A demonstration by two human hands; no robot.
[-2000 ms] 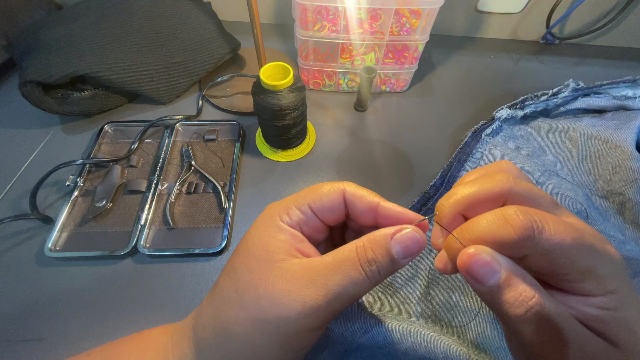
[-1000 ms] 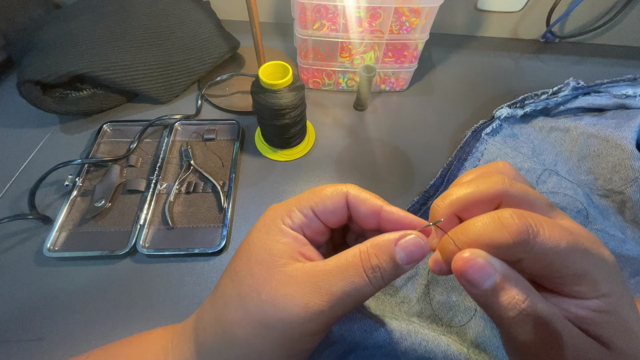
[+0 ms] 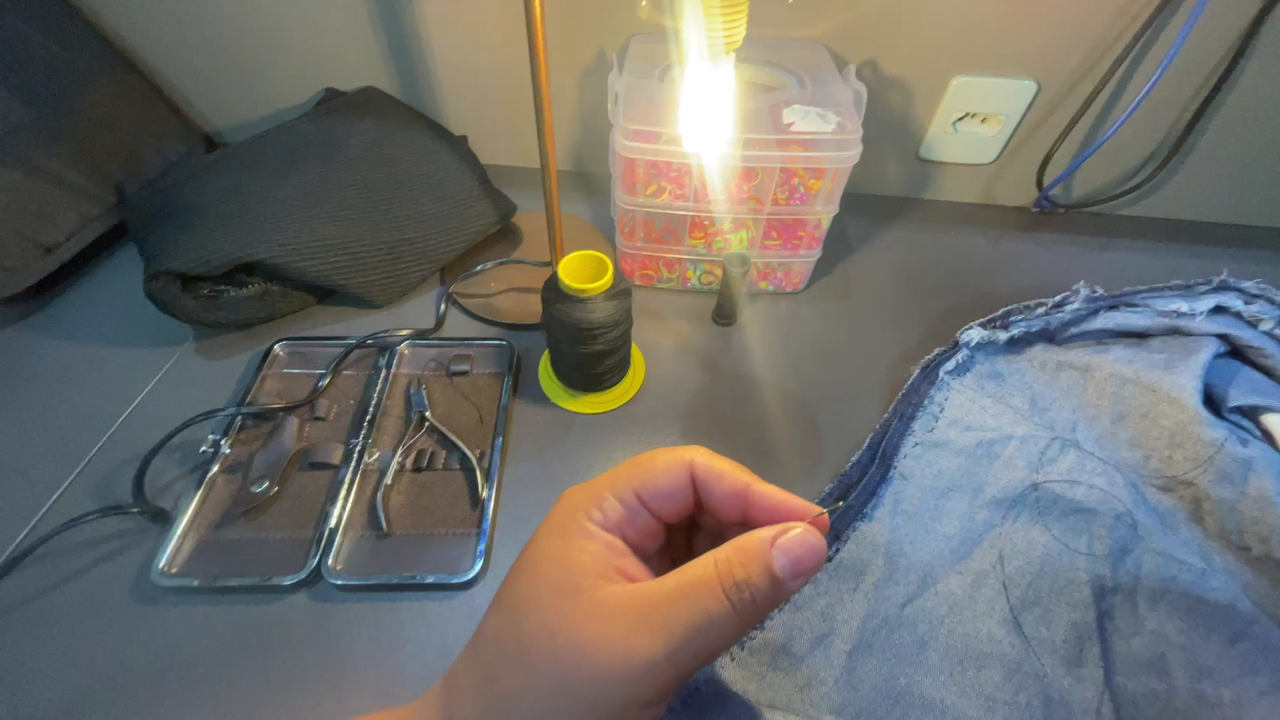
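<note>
My left hand (image 3: 670, 570) is at the lower middle, thumb and index finger pinching a thin sewing needle (image 3: 832, 510) whose tip end sticks out to the right. My right hand is out of view. Denim fabric (image 3: 1000, 480) with a frayed edge lies on the right, just beyond my fingertips, and a loose dark thread (image 3: 1008, 590) curls over it. Behind my left hand stands a spool of black thread (image 3: 588, 335) on a yellow core and base.
An open manicure case (image 3: 330, 460) holding metal nippers (image 3: 430, 430) lies left, with a black cable (image 3: 215, 412) across it. Behind are dark folded cloth (image 3: 330, 200), a copper-coloured lamp pole (image 3: 543, 130), a lit bulb (image 3: 708, 110), a stacked plastic organizer (image 3: 738, 190) and a small dark cone (image 3: 732, 290).
My right hand was at the needle beside my left fingertips and has left the view. My left hand still pinches the needle. The view has tilted up, bringing in the bulb.
</note>
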